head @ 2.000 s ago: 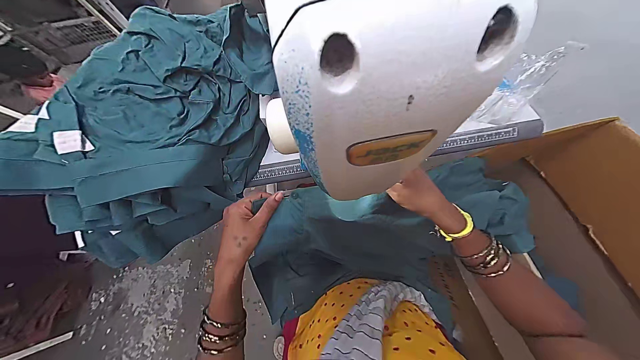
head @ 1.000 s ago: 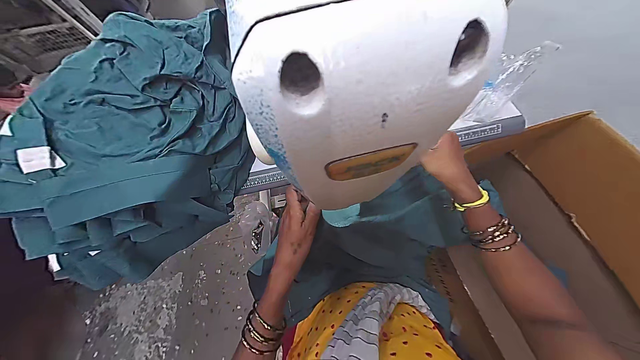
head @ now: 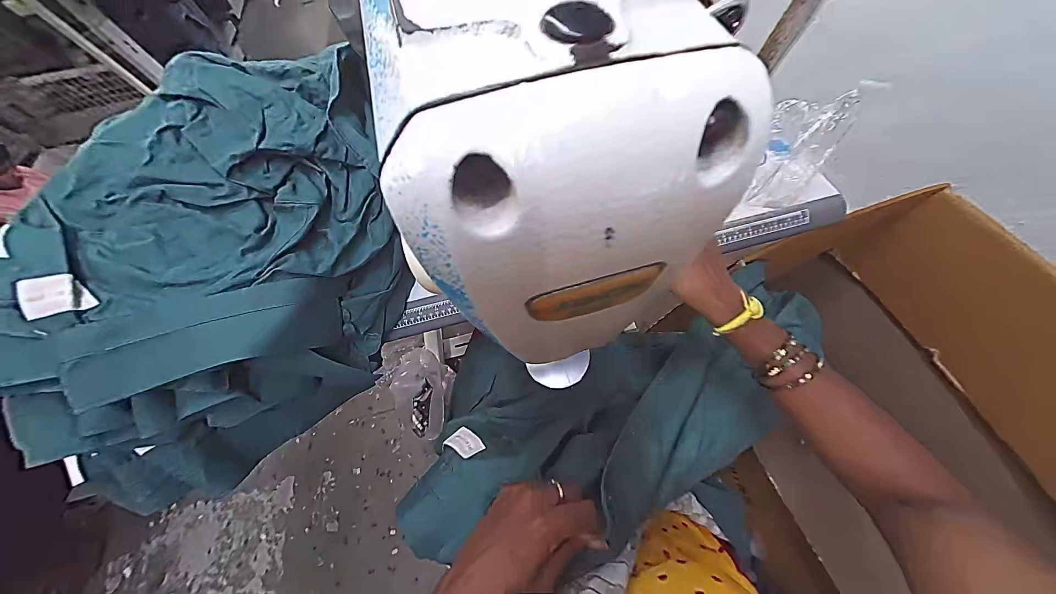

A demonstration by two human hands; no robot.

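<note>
The white head of an industrial sewing machine (head: 577, 198) fills the upper middle. A teal garment (head: 561, 396) with a white label (head: 464, 442) hangs below it and over my lap. My left hand (head: 540, 528), with a ring on one finger, has its bent fingers on the lower part of this cloth, closed on a fold of it. My right hand (head: 711, 285) is at the right side of the machine head, near the raised end of the cloth; its fingers are partly hidden behind the head, so its hold cannot be told.
A large pile of teal garments (head: 214, 190) lies left of the machine. An open cardboard box (head: 949, 305) stands at the right. Clear plastic (head: 804, 140) lies on the far right of the machine table (head: 771, 227). A plastic bag (head: 421, 388) hangs below the table edge.
My left hand has come down from the table edge by the machine to the lower part of the garment. The garment's white label has come into sight. My right hand stays beside the machine head.
</note>
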